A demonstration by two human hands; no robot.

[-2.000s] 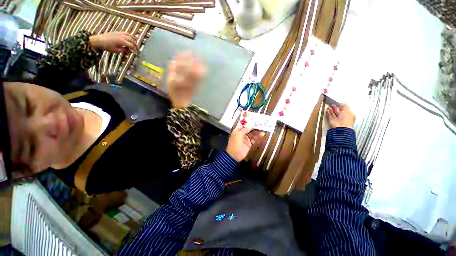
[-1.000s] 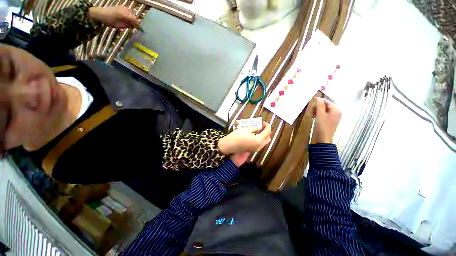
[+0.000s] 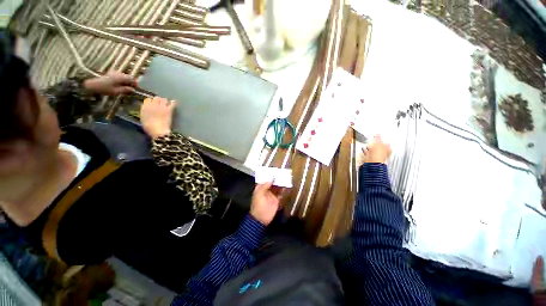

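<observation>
My left hand (image 3: pixel 265 203) pinches a small white card (image 3: pixel 273 177) by its lower edge, below the scissors. A white printed sheet (image 3: pixel 322 124) with rows of red diamonds lies on long brown strips (image 3: pixel 328 185). My right hand (image 3: pixel 376 150) is at the right of the sheet, fingers bent, beside a small dark grey piece (image 3: pixel 360 137); whether it grips this piece is unclear. Scissors (image 3: pixel 279 132) with teal handles lie between the grey board and the strips, untouched, blades pointing away.
A coworker at left has both hands at a grey board (image 3: pixel 209 104). Brown and white strips (image 3: pixel 129 42) lie beyond. A hammer (image 3: pixel 242 33) lies at the back. A layered white stack (image 3: pixel 473 185) is at right. Part of another person's hand (image 3: pixel 538 274) shows at the right edge.
The coworker's hand, at my left hand and the card a second ago, is back at the grey board. My left hand still holds the card. The camera view has shifted.
</observation>
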